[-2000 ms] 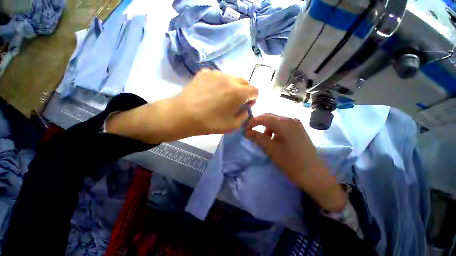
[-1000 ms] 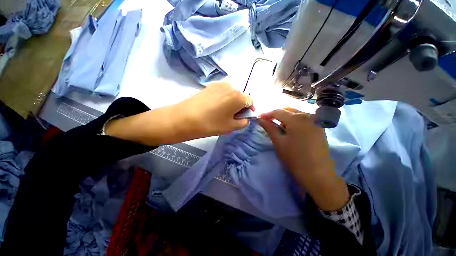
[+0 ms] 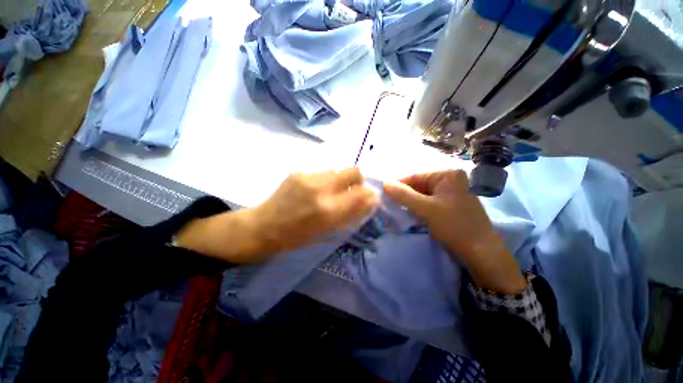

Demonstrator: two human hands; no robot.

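Note:
My left hand (image 3: 318, 209) and my right hand (image 3: 445, 206) meet in front of the needle area, fingertips close together. Both pinch the upper edge of a light blue garment piece (image 3: 412, 280). Its gathers (image 3: 363, 243) show below the fingers. A smooth light blue cuff strip (image 3: 281, 273) hangs down to the left, under my left hand and over the table edge. The pinched edge is partly hidden by the fingers and blurred. The presser foot and needle (image 3: 442, 138) are behind my right hand, with no cloth under them.
Sewing machine head (image 3: 517, 67) at upper right, with a dark ribbed knob (image 3: 488, 168) near my right hand. Stack of cuffs (image 3: 153, 90) at left. Tied garment bundle (image 3: 314, 48) behind. Table-edge ruler (image 3: 135, 179) in front. More blue cloth (image 3: 592, 262) drapes at right.
My left hand has moved down and towards me, its fingers turned to the edge beside my right fingertips. The cuff strip has swung left from its earlier hang. The right hand has shifted slightly.

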